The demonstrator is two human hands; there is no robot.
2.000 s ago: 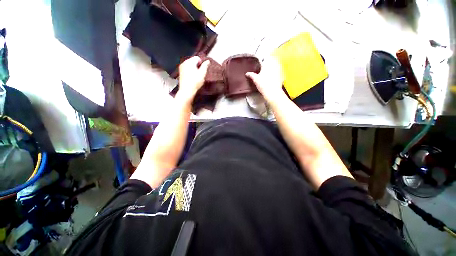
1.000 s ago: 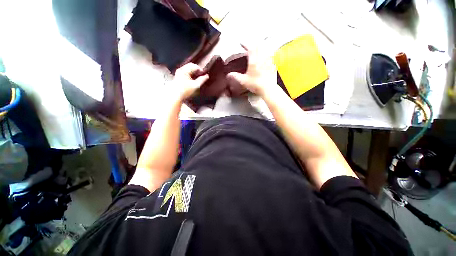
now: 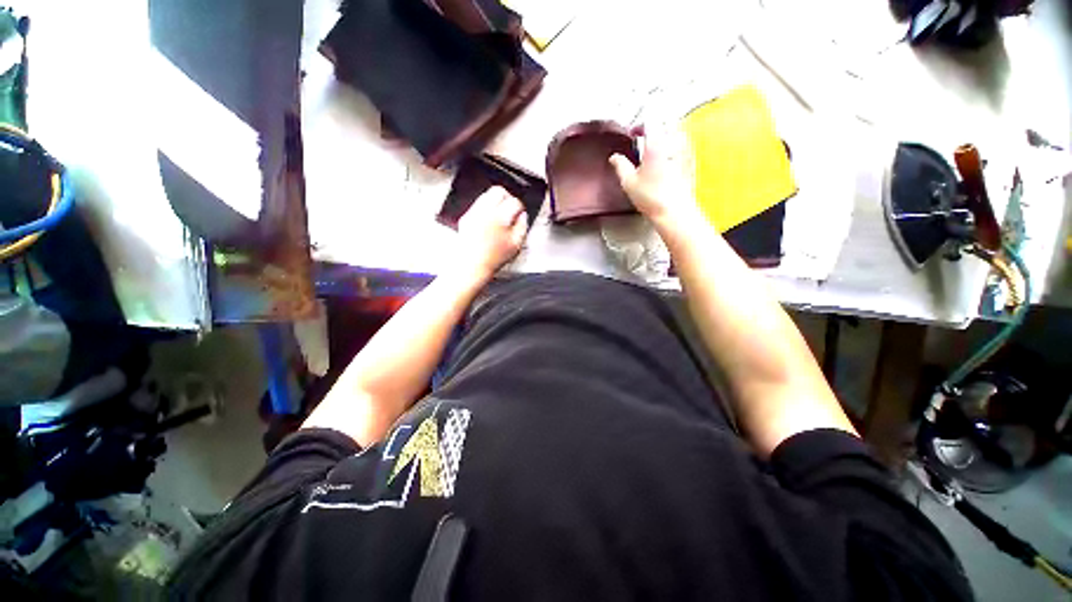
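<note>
My right hand (image 3: 658, 176) holds a maroon pocket piece (image 3: 588, 182) by its right side, near the table's front edge. The piece has a rounded top and a dark folded rim. My left hand (image 3: 491, 232) is at a small dark pocket piece (image 3: 476, 186) to the left, with its fingers curled over the piece's lower part. The yellow template (image 3: 741, 162) lies right of my right hand, on a dark cloth piece (image 3: 762, 239) that shows at its lower right.
A pile of black and maroon pieces (image 3: 423, 77) lies at the table's upper left, with a bit of yellow beside it. The iron (image 3: 923, 200) stands at right with its hose. A dark bundle (image 3: 946, 18) is at the upper right. Pale crumpled cloth (image 3: 635, 249) lies near the front edge.
My hands have moved apart. The maroon piece, bent between both hands before, is now spread flat in my right hand. My left hand has moved down and is now at the dark piece.
</note>
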